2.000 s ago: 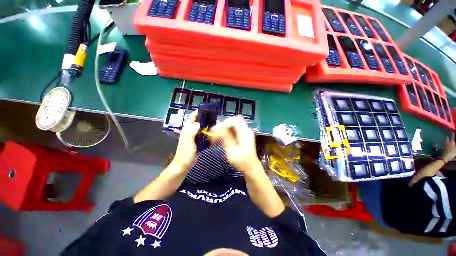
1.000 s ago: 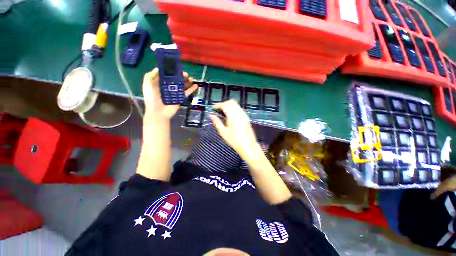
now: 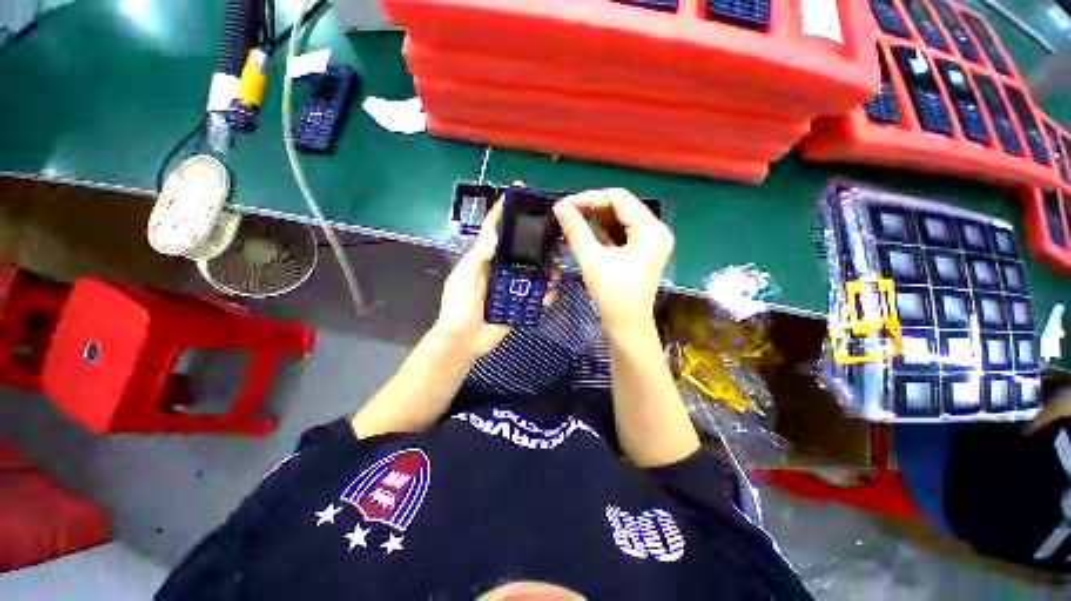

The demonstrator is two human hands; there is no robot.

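Note:
A dark keypad phone (image 3: 519, 261) is in my left hand (image 3: 467, 294), held upright in front of the bench edge with screen and keys facing me. My right hand (image 3: 613, 249) is at the phone's upper right, thumb and forefinger pinched beside the screen. Whether a screen lens is between these fingers cannot be told. The clear lens tray (image 3: 475, 207) lies on the bench behind my hands, mostly hidden by them.
Red-orange phone trays (image 3: 611, 112) are stacked at the back. Stacked lens trays (image 3: 940, 308) with yellow liners stand right. Liner waste (image 3: 719, 366) hangs below the edge. A lone phone (image 3: 324, 108), hose and small fan (image 3: 268, 252) are left. A person's sleeve shows far right.
My left hand has brought the phone right and down from beside the tray to in front of it. My right hand has moved up from the tray's front to the phone's screen end.

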